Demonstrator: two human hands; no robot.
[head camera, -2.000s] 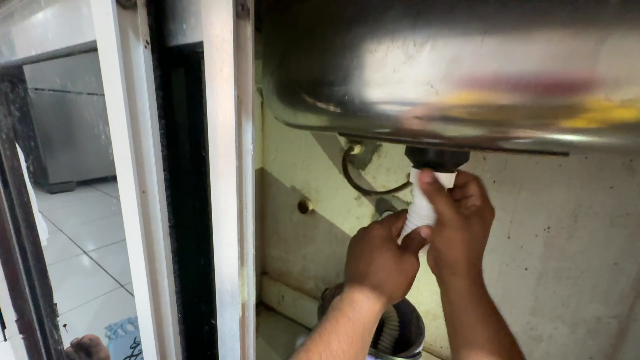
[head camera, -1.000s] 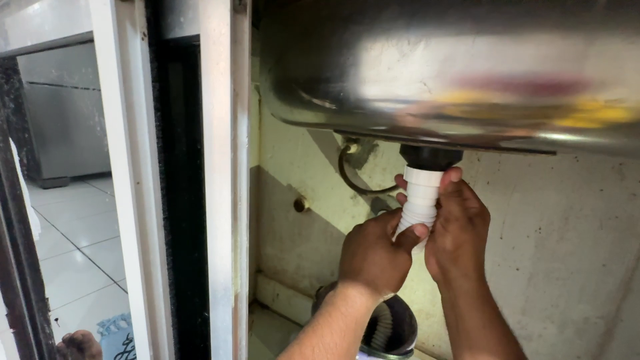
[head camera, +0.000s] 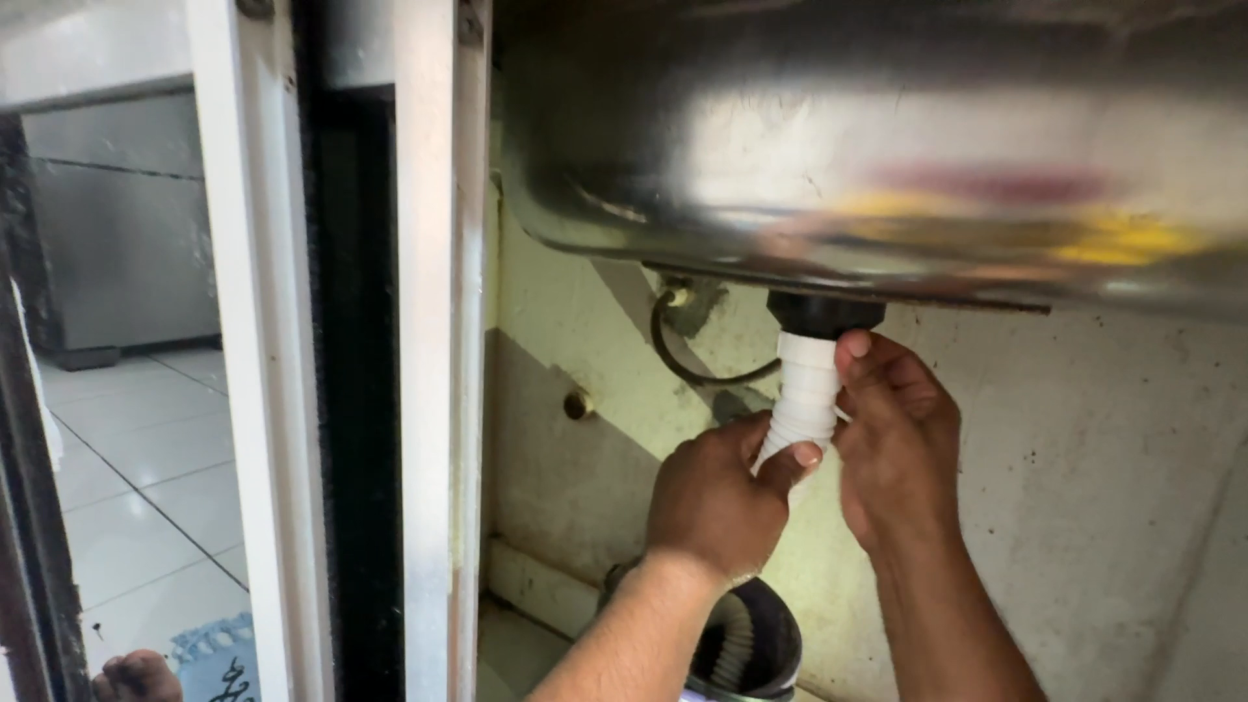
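Note:
A white corrugated drain hose hangs under the black drain fitting on the underside of a stainless steel sink basin. My left hand is closed around the hose's ribbed part, its thumb across the front. Higher up, my right hand has its thumb and fingertips at the right side of the smooth white collar, just below the black fitting. Whether the collar is fixed to the fitting cannot be told. The lower end of the hose is hidden behind my left hand.
A dark bucket with a corrugated hose inside stands below. A thin curved hose and a pipe stub are at the back wall. White metal frame posts stand at the left; beyond are floor tiles, a blue mat and part of a foot.
My right hand's fingers have shifted from wrapping the top of the hose to its right side, leaving the white collar in view. My left hand stays on the hose.

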